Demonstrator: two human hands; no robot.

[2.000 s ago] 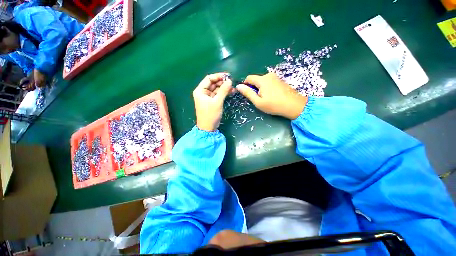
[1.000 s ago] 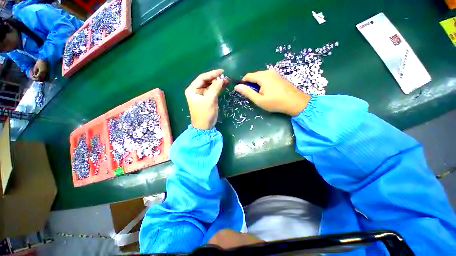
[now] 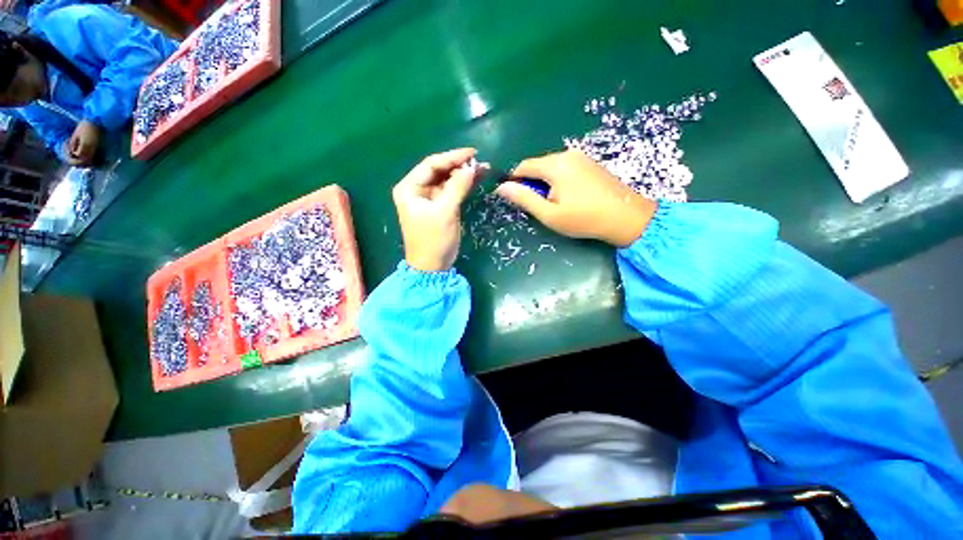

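Note:
My left hand (image 3: 431,207) is bare and pinches a small silvery part (image 3: 474,166) between thumb and fingertips. My right hand (image 3: 578,196) is closed around a small hand tool with a dark blue handle (image 3: 535,186); its dark tip points left at the part. Whether tip and part touch is too small to tell. A pile of silvery parts (image 3: 646,150) lies on the green surface just beyond my right hand. Thin offcuts (image 3: 512,249) are scattered between and below my hands. A salmon-red divided tray (image 3: 223,276) heaped with silvery parts sits at the left.
A second red tray (image 3: 271,53) stands farther off at upper left, near a person in blue (image 3: 97,65). A white card (image 3: 831,118) lies at right and a white scrap (image 3: 674,40) above the pile. Cardboard boxes (image 3: 65,390) stand at lower left. The green bench's near edge runs below my hands.
My left hand has moved slightly left from its place two seconds ago, opening a small gap to my right hand. My right hand has stayed nearly still with the tool.

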